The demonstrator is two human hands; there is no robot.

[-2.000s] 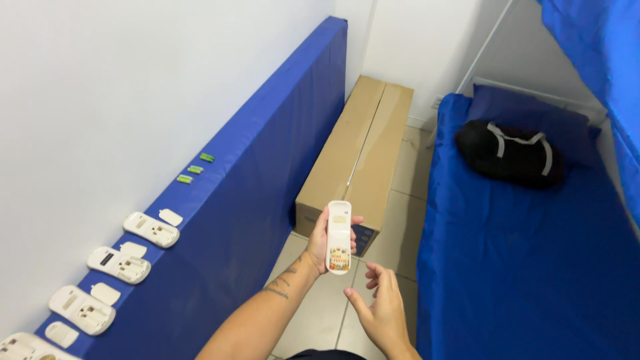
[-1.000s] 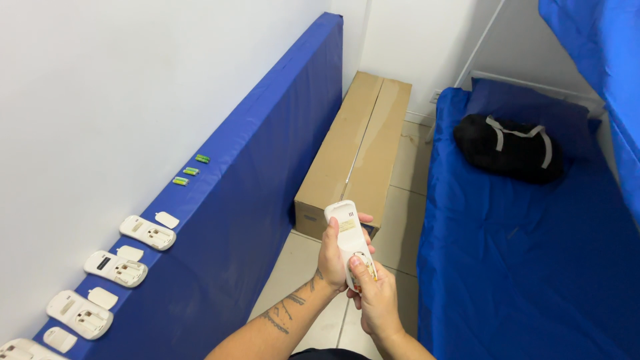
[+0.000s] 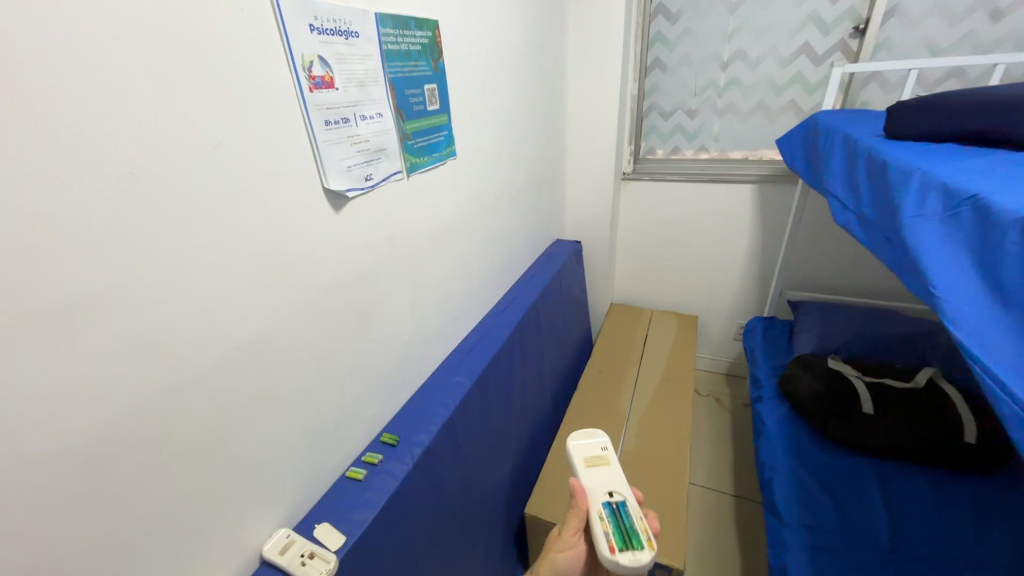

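My left hand (image 3: 572, 532) holds a white remote control (image 3: 598, 480) with its back facing up. The battery compartment is uncovered, and two green and blue batteries (image 3: 622, 526) lie side by side in it. My right hand is outside the frame. On the top edge of the blue mattress at the left lies another white remote control (image 3: 298, 552), its compartment uncovered and without batteries. Beside it rests a loose white battery cover (image 3: 329, 536). Farther along the same edge lie several small green batteries (image 3: 371, 458) in groups.
The blue mattress (image 3: 480, 400) stands on edge along the white wall. A long cardboard box (image 3: 608, 384) lies beyond the held remote. At the right is a bunk bed with blue bedding (image 3: 832, 496) and a black bag (image 3: 896, 412). Posters (image 3: 352, 104) hang on the wall.
The view has tilted up. The held remote's battery compartment now shows uncovered, with batteries inside. My right hand, on the remote one second ago, has left the view.
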